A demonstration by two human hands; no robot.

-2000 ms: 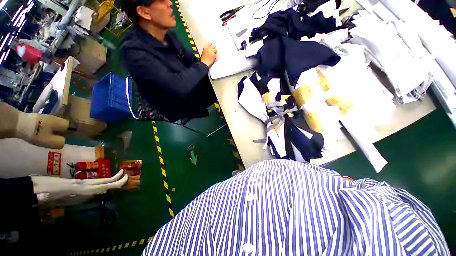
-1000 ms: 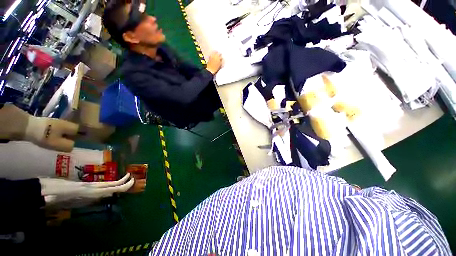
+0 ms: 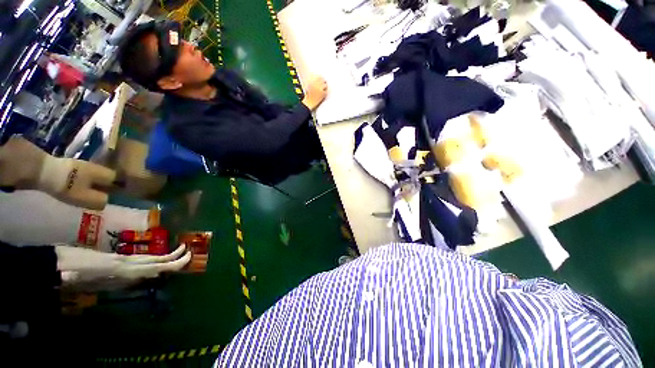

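Observation:
Neither of my hands shows; my striped shirt [image 3: 424,309] fills the bottom of the view. In front of me, a pale table [image 3: 352,172] bears a limp heap of navy cut fabric [image 3: 452,100]. A bundle of navy and white scraps [image 3: 413,190] lies nearer me. Yellow-tan pieces [image 3: 460,154] lie beside it on white material. A white strip [image 3: 535,233] overhangs the near table edge. Long white cut panels [image 3: 574,115] lie at the right.
A seated person in dark clothes [image 3: 237,133] rests a hand [image 3: 314,92] on the table's left edge. Behind are a blue crate [image 3: 172,152], a beige dress form [image 3: 64,176] and white mannequin limbs [image 3: 122,267]. Yellow-black tape [image 3: 240,251] marks the green floor.
The view has shifted, so the table things sit slightly lower and further right. The seated person's head has moved left and lower in the view, with the face tilted up more.

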